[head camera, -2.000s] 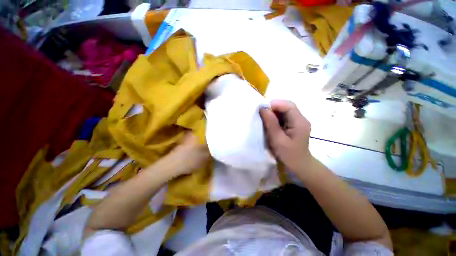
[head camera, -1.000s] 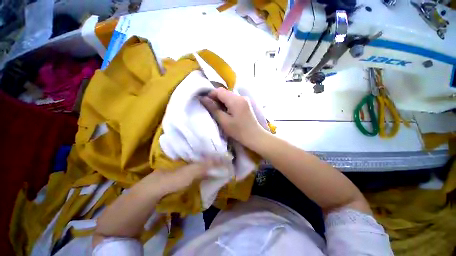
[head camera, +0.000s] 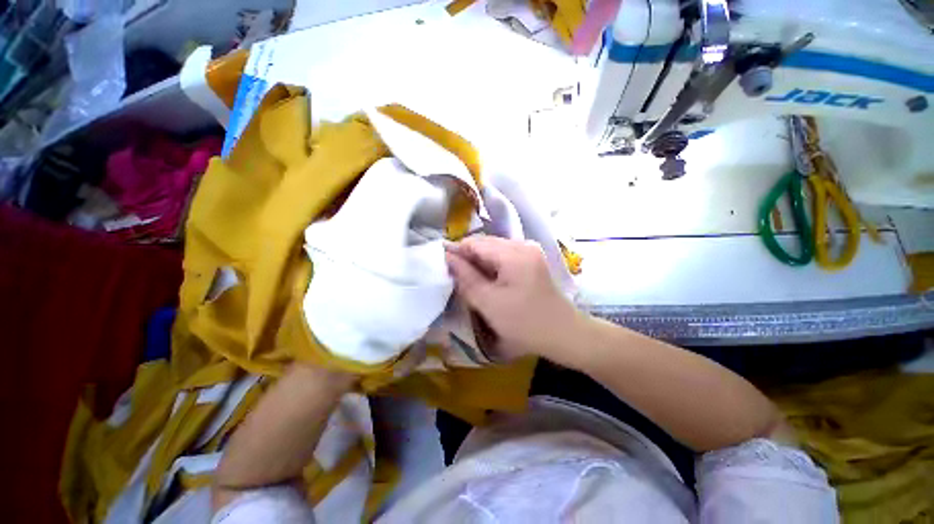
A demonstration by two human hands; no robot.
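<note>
A mustard-yellow garment piece (head camera: 268, 220) with a white reverse side (head camera: 374, 292) lies bunched at the table's front edge, left of the sewing machine's needle area. My right hand (head camera: 512, 292) pinches the white fabric between thumb and fingers near the middle of the bundle. My left hand is hidden under the fabric; only its wrist and forearm (head camera: 307, 394) show below the bundle, so its fingers cannot be seen.
The white JACK sewing machine (head camera: 799, 77) stands at upper right. Green- and yellow-handled scissors (head camera: 809, 215) lie right of the needle. A dark red cloth (head camera: 77, 348) hangs at left beside pink fabric (head camera: 154, 179). Mustard and white strips (head camera: 164, 430) lie at lower left.
My left hand has gone from on top of the fabric to beneath it. The white side is spread into a rounded shape. My right hand has moved slightly right and down, still at the white fabric.
</note>
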